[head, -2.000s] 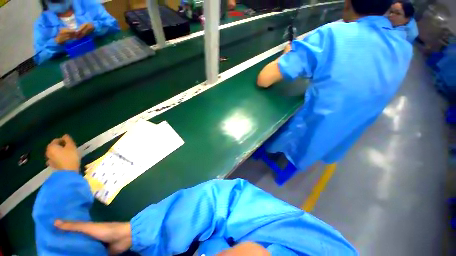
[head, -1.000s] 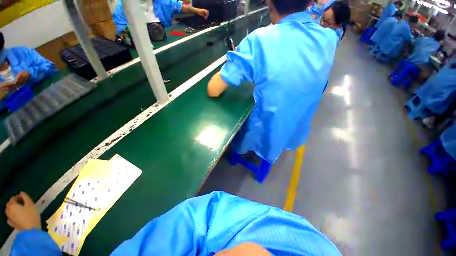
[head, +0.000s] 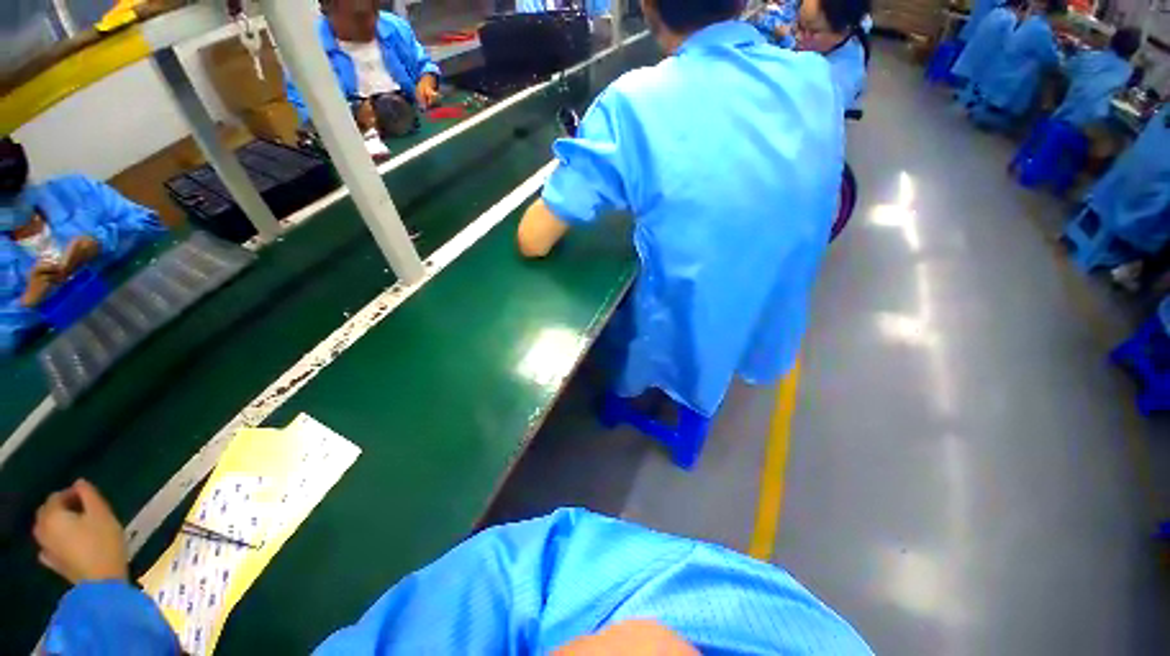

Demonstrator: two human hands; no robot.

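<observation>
My left hand [head: 80, 532] is at the lower left, over the white rail and green belt. Its fingers are curled, and no held item can be made out. My right hand is not in view; blue sleeve cloth fills the bottom centre. To the right of my left hand, overlapping white and yellowish sticker sheets [head: 295, 468] with rows of small bluish marks lie on the green worktop. Dark slim tweezers [head: 221, 536] lie across the sheets, with no hand on them.
A worn white rail [head: 336, 340] separates the worktop [head: 417, 385] from the belt. White posts [head: 344, 141] stand along it. A person in a blue smock [head: 725, 192] sits ahead. Others sit across the line, near a grey grid tray [head: 141, 314]. Grey floor lies at right.
The view has swung right, so the sheets and my left hand appear lower and further left. My right hand, seen over my left forearm two seconds ago, has left the picture.
</observation>
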